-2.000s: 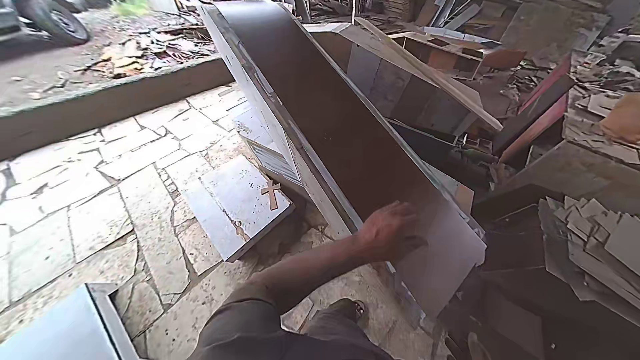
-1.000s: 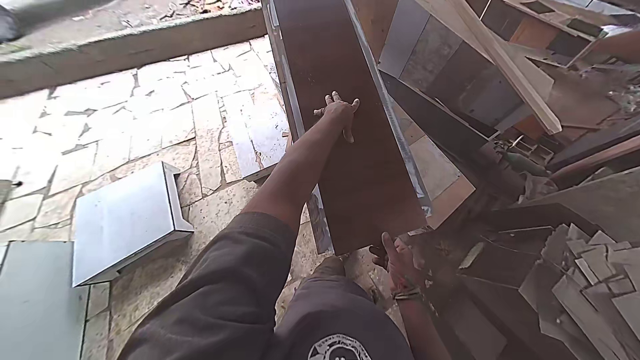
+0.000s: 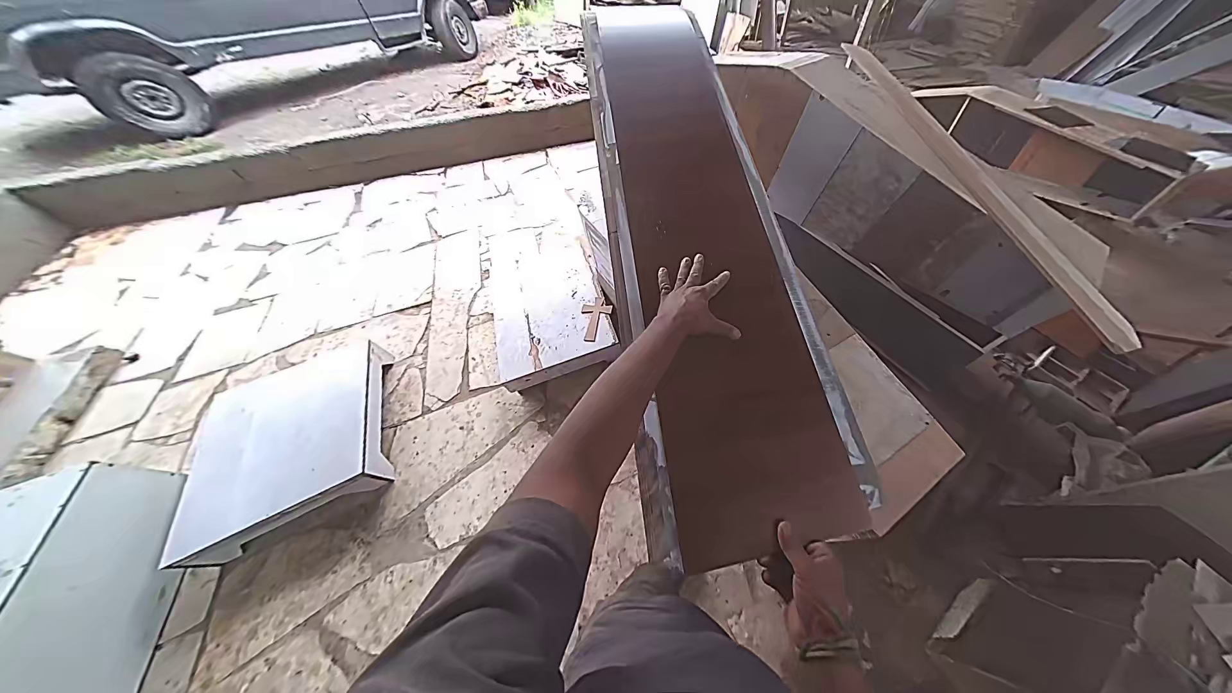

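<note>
A long dark brown panel (image 3: 731, 414) with pale, worn side edges stretches away from me, its far part curving over and shining in the light. Flat on its face, fingers spread, rests my left hand (image 3: 691, 306). My right hand (image 3: 810, 582) grips the panel's near end, thumb on top and the other fingers under it, partly hidden. Left of the panel lies a white board (image 3: 539, 318) with a small wooden cross (image 3: 596, 319) on it.
White box-like pieces (image 3: 279, 433) stand on the stone paving at left. A low concrete wall (image 3: 337, 154) runs behind, with a parked vehicle (image 3: 192, 38) beyond. Wooden furniture parts, a long plank (image 3: 1001, 207) and broken boards (image 3: 1174, 616) crowd the right side.
Two seconds ago one hand was on the panel near its near end; since then my left hand lies farther up its face and my right hand holds the near end. The view has shifted.
</note>
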